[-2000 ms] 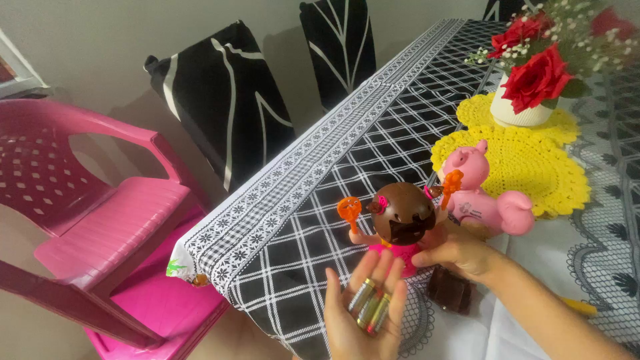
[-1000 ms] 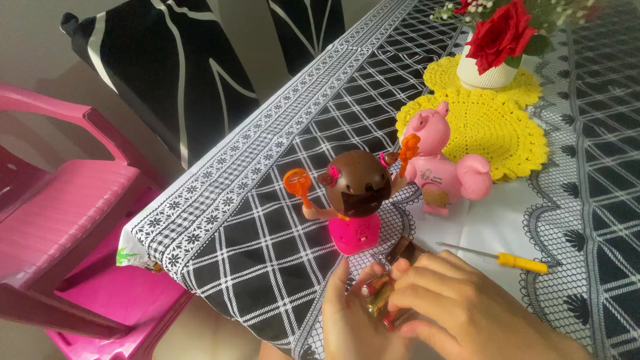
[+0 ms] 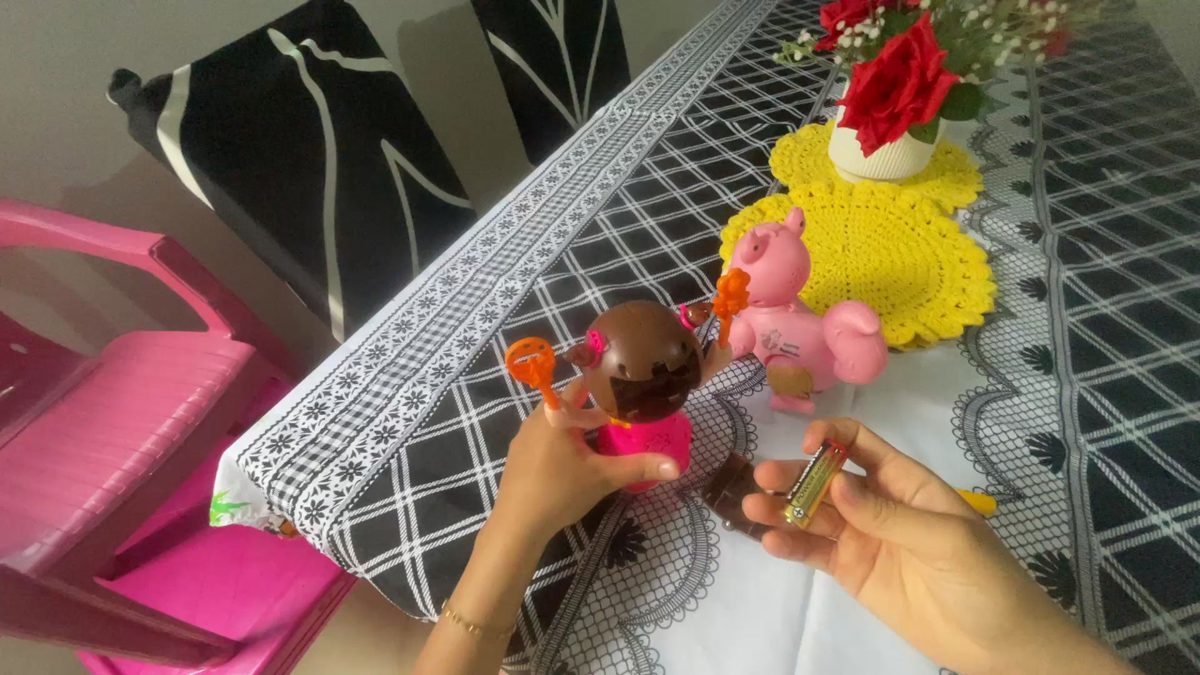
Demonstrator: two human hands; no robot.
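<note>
My left hand (image 3: 553, 464) grips a toy doll (image 3: 647, 361) around its pink body, from the left side. The doll has a brown head, its back partly dark, and raised arms with an orange rattle-like piece at each side. My right hand (image 3: 900, 525), palm up, pinches a gold-colored cylindrical battery (image 3: 814, 483) between thumb and fingers. Between the hands, a dark brown plastic piece (image 3: 736, 497) lies on the tablecloth, partly covered by my right fingers. The yellow handle of a screwdriver (image 3: 980, 503) shows behind my right hand.
A pink toy animal (image 3: 797, 319) stands behind the doll, by a yellow crocheted mat (image 3: 881, 253). Farther back is a white vase (image 3: 877, 145) with red flowers. Pink plastic chairs (image 3: 122, 450) stand left of the table, and black-and-white covered chairs (image 3: 300, 159) line its far side.
The hands, together over several batteries a second ago, are apart. My left hand has taken hold of the doll, and my right hand has moved right with a battery.
</note>
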